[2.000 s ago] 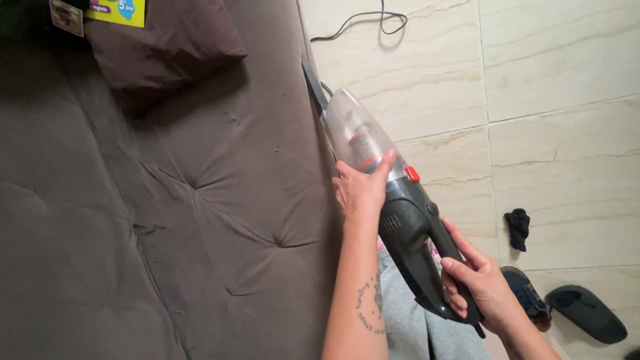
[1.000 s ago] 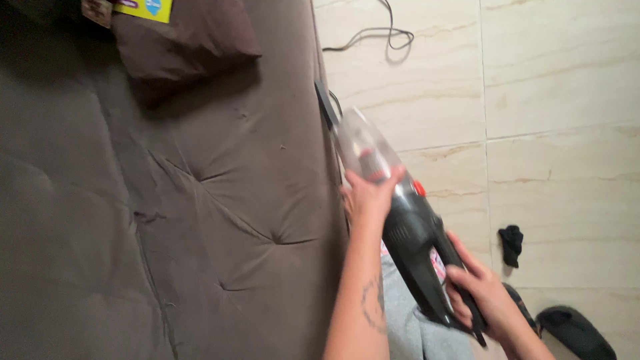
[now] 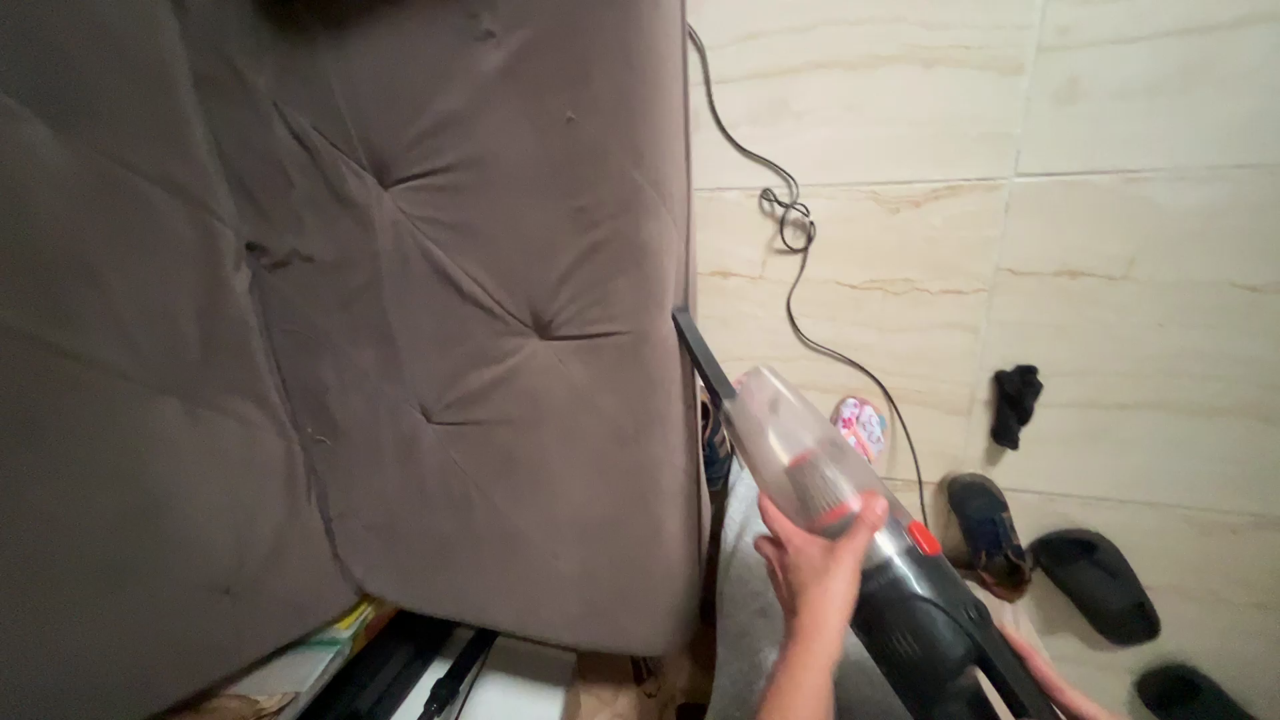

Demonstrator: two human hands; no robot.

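Note:
My left hand (image 3: 815, 560) wraps around the clear dust cup of a black handheld vacuum cleaner (image 3: 900, 600), just behind its red filter part. At the lower right, my right hand (image 3: 1045, 670) is mostly hidden behind the vacuum's rear handle; only a part of it shows along the handle. The black crevice nozzle (image 3: 703, 355) slants up and left, and its tip meets the side edge of a grey-brown tufted sofa seat (image 3: 560, 480). A black power cord (image 3: 860, 365) runs over the floor toward the vacuum.
On the marble-look tile floor (image 3: 900, 110) lie a black sock-like cloth (image 3: 1015, 405), a dark shoe (image 3: 985, 530), a black slide sandal (image 3: 1097, 585) and another dark item of footwear (image 3: 1185, 692). A floral-patterned item (image 3: 860, 428) is beside the vacuum. Below the sofa's near end are a white box (image 3: 520, 685) and other items.
Both hands have moved with the vacuum along the sofa's edge toward its near end. The view has shifted, and the cushion and yellow packet at the top are out of clear sight.

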